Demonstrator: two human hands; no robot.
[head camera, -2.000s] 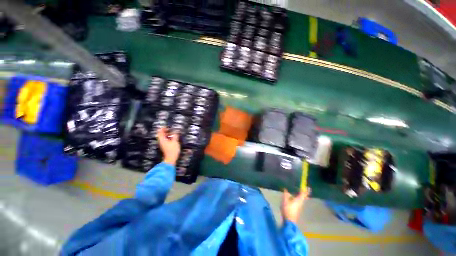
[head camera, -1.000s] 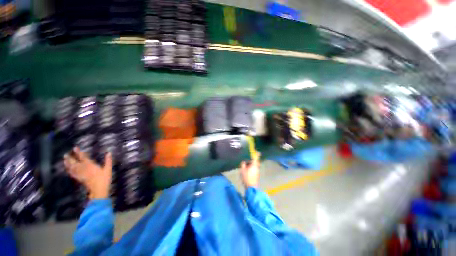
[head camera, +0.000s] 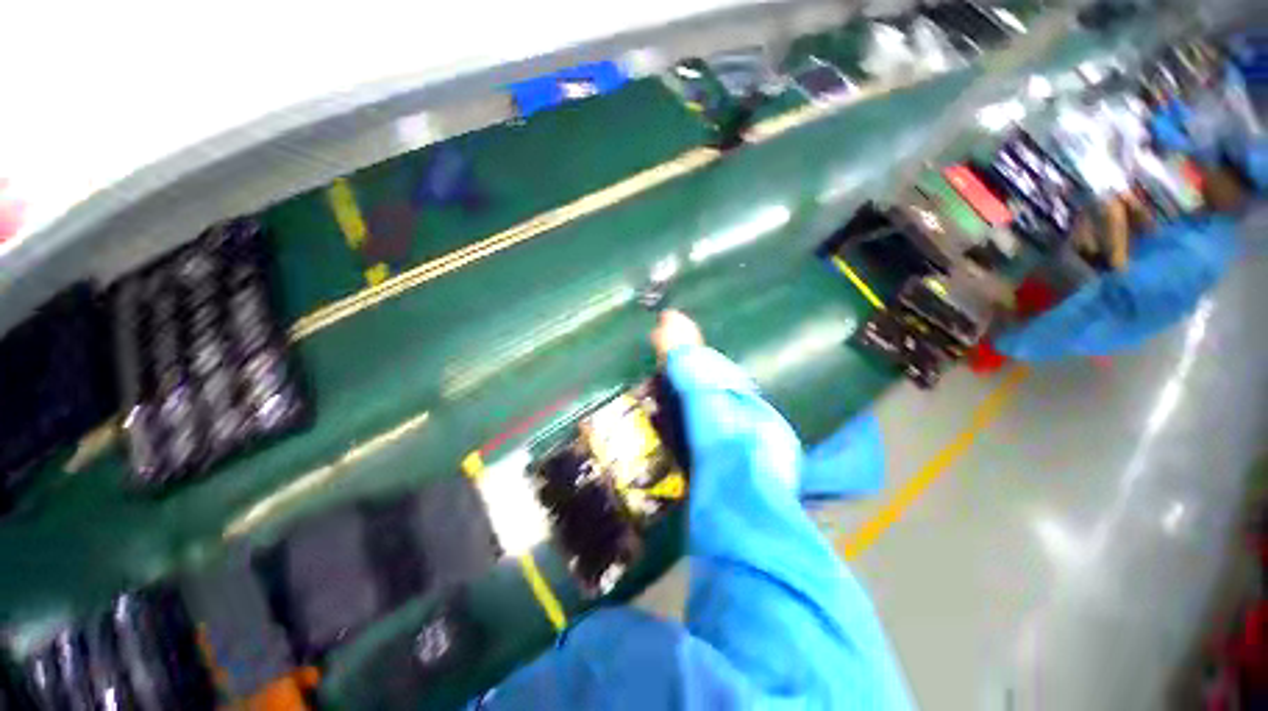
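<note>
My right hand (head camera: 677, 333) is stretched forward over the green bench (head camera: 556, 320), its fingertips at a small dark part with a pale face (head camera: 654, 288). Blur hides whether the fingers grip it. My left hand is not in view. The patchwork stack (head camera: 633, 447) in black, yellow and cream lies beside my right sleeve. A white pad (head camera: 515, 507) is left of it. Dark grey blocks (head camera: 331, 570) stand farther left. A dark fixture block with a pale spot (head camera: 434, 639) lies nearer me.
A parts tray (head camera: 209, 354) lies across the bench at left, another tray (head camera: 104, 653) at lower left. Orange plates (head camera: 285, 690) show at the bottom edge. A blue cloth (head camera: 846, 458) hangs at the bench edge. People in blue smocks (head camera: 1133, 299) work at upper right.
The view has swung right along the bench. My right hand has moved from the near bench edge forward past the patchwork stack. My left hand, earlier over the parts tray, has left the picture.
</note>
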